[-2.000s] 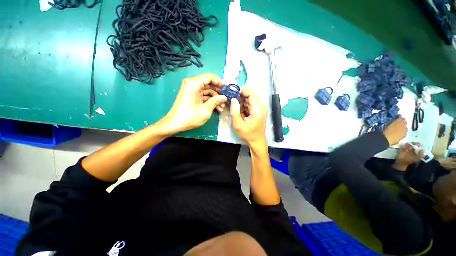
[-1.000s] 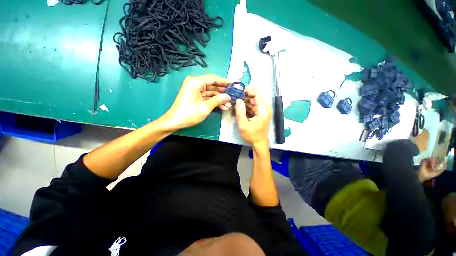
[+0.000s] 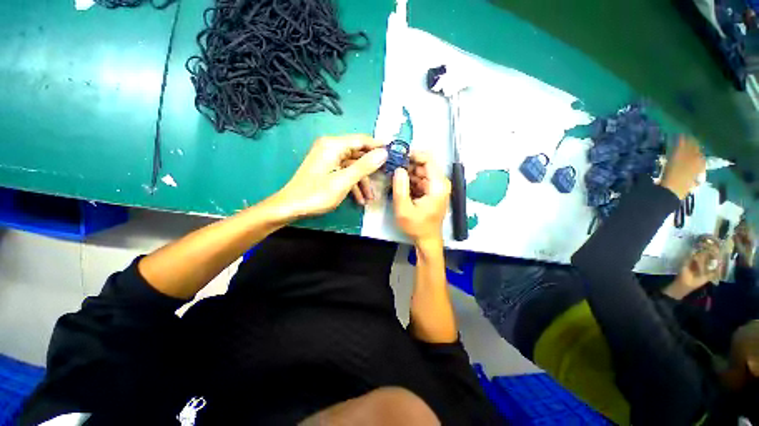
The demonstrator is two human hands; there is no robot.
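Observation:
A mini handbag point(image 3: 397, 156), navy with a small arched handle, is held upright between both hands above the left edge of the white sheet. My left hand point(image 3: 331, 176) pinches its left side near the handle with thumb and fingers. My right hand point(image 3: 423, 200) grips its lower right side, with the thumb on its front. The fingers hide parts of the bag. Two more mini handbags, one point(image 3: 534, 167) and another point(image 3: 564, 178), lie on the white sheet point(image 3: 516, 108) to the right.
A tangled pile of black straps point(image 3: 266, 62) lies on the green mat point(image 3: 91, 108). A hammer point(image 3: 458, 195) lies right of my hands. A pile of mini handbags point(image 3: 617, 154) is farther right, by a neighbour's arm point(image 3: 620, 220). A blue crate point(image 3: 42, 215) is under the bench.
The bag is turned a little in my fingers, and my left thumb has moved up toward its handle. The neighbour's arm has reached back over the bench by the bag pile.

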